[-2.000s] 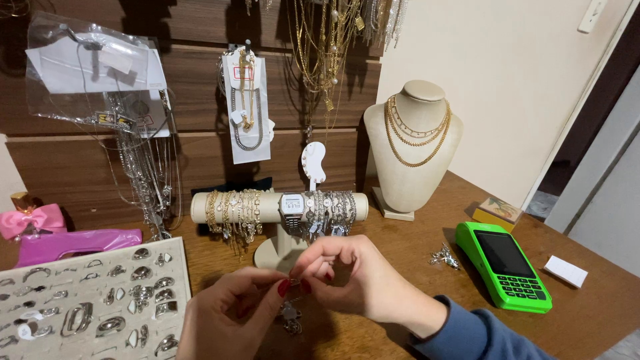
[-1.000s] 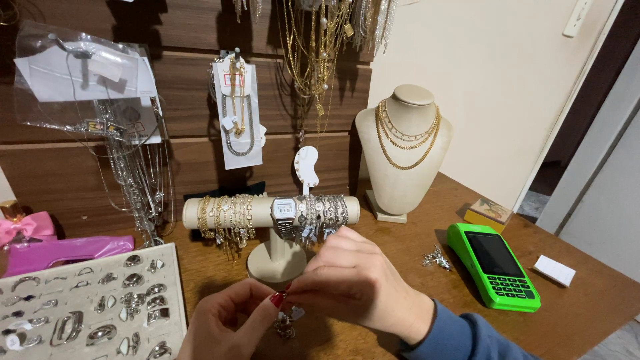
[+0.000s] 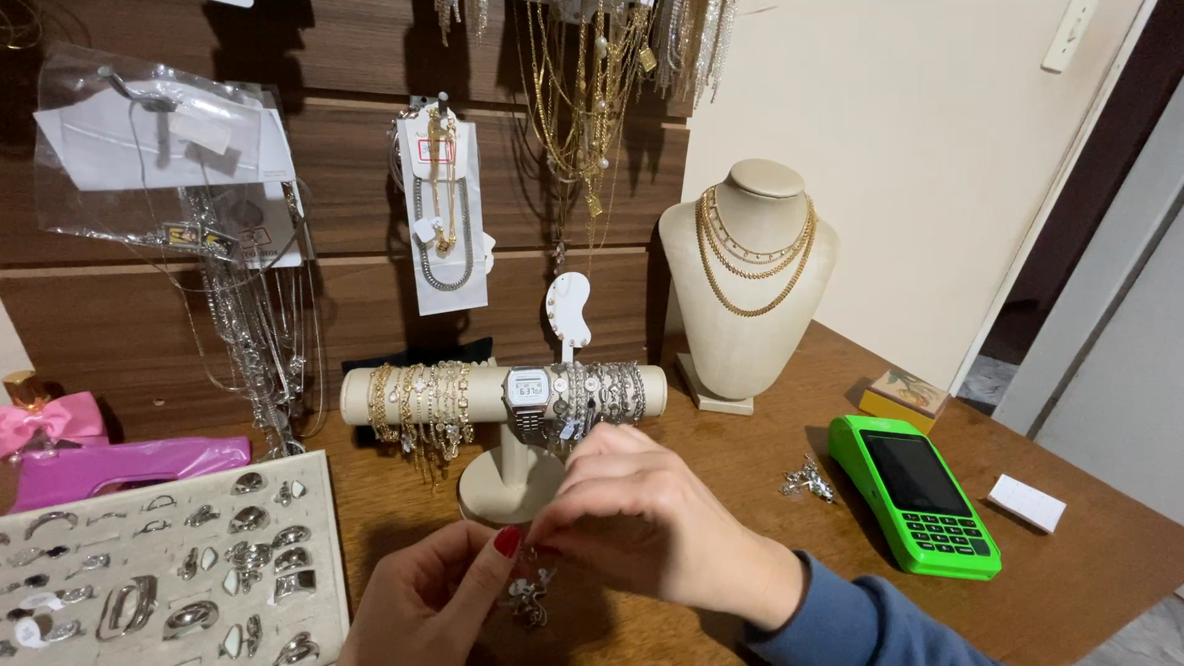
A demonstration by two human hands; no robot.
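Note:
My left hand (image 3: 444, 592) is at the bottom centre, thumb and fingers pinched on a small silver jewellery piece (image 3: 529, 597) that dangles below the fingertips. My right hand (image 3: 657, 523) meets it from the right, its fingertips pinched at the top of the same piece. What exactly the fingertips grip is too small to tell. Just behind the hands stands a cream bracelet stand (image 3: 509, 486) with gold bracelets (image 3: 421, 407), a silver digital watch (image 3: 528, 393) and silver bracelets (image 3: 597, 393) on its bar. A small pile of silver jewellery (image 3: 809, 481) lies on the table to the right.
A ring tray (image 3: 338, 555) lies at left, beside a purple plastic object (image 3: 129, 472). At right are a green card terminal (image 3: 916, 495), a small box (image 3: 902, 398) and a white card (image 3: 1027, 504). A necklace bust (image 3: 749, 342) stands behind; necklaces (image 3: 587, 120) hang on the slatted wall.
The hands stay close together around the dangling silver piece, while the right hand's fingers have shifted their pose. The view has moved slightly.

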